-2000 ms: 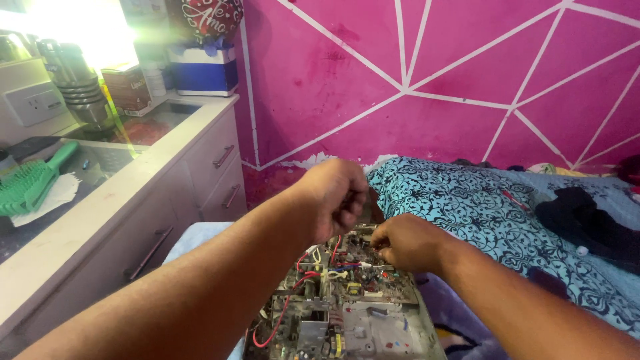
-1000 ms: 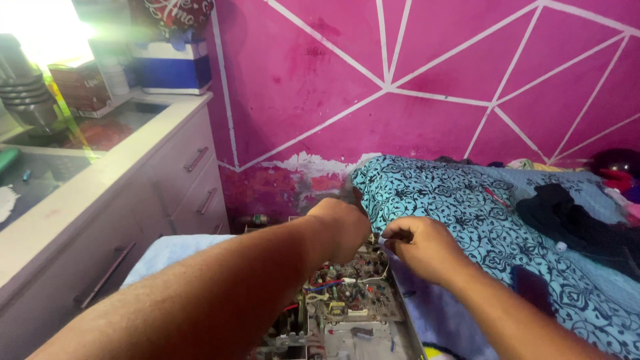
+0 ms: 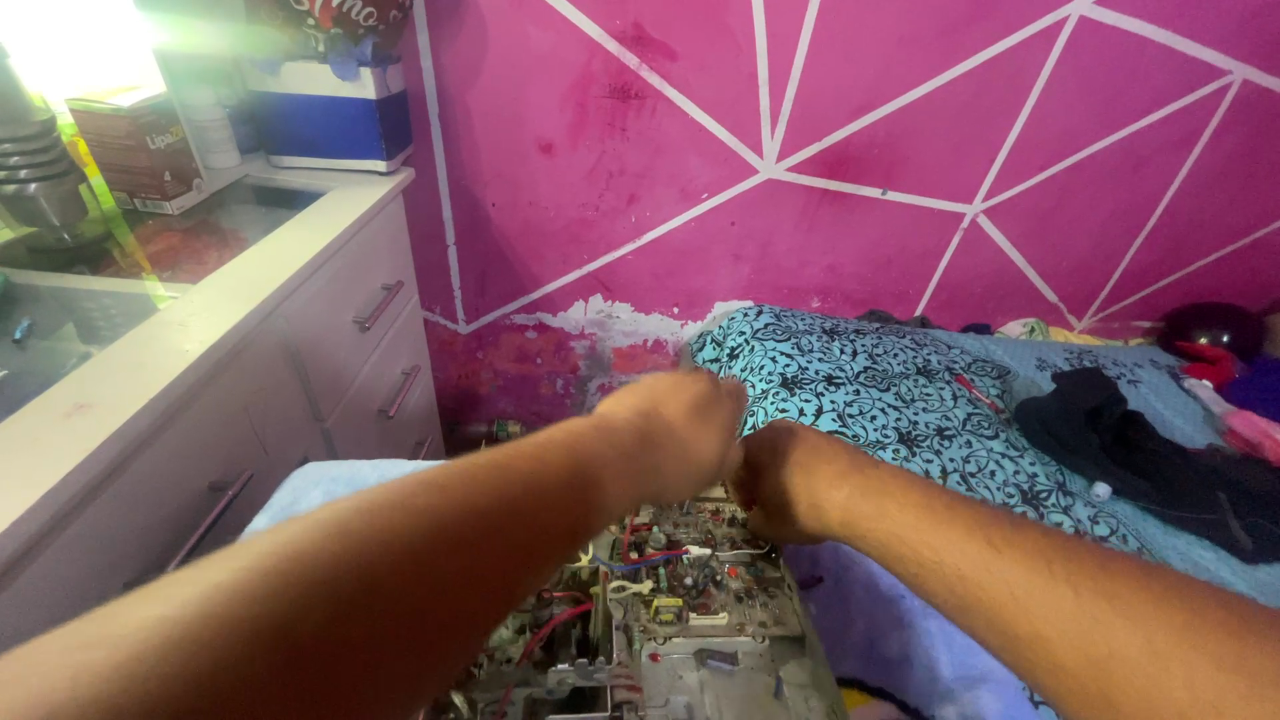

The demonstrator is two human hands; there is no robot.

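An electronic chassis with exposed circuit boards [image 3: 700, 590] and red, blue and white wires lies below my arms. My left hand [image 3: 675, 430] is blurred over its far end, the fingers bent and mostly hidden from view. Close against it, my right hand [image 3: 790, 480] is at the far right corner of the chassis, its fingers curled down out of sight. Whether either hand grips anything cannot be told. Near the front of the chassis is a bare metal plate [image 3: 735, 685] with a small grey part on it.
At left stands a white dresser [image 3: 350, 340] with a box [image 3: 140, 150] on top. A bed with a blue patterned pillow [image 3: 850, 390] and dark clothing [image 3: 1130, 450] is at right. Light blue cloth [image 3: 320, 490] lies beside the chassis. Behind is a pink wall [image 3: 600, 180].
Both hands have moved to the far end of the chassis and come close together; two seconds ago they were apart, the left one raised over the boards.
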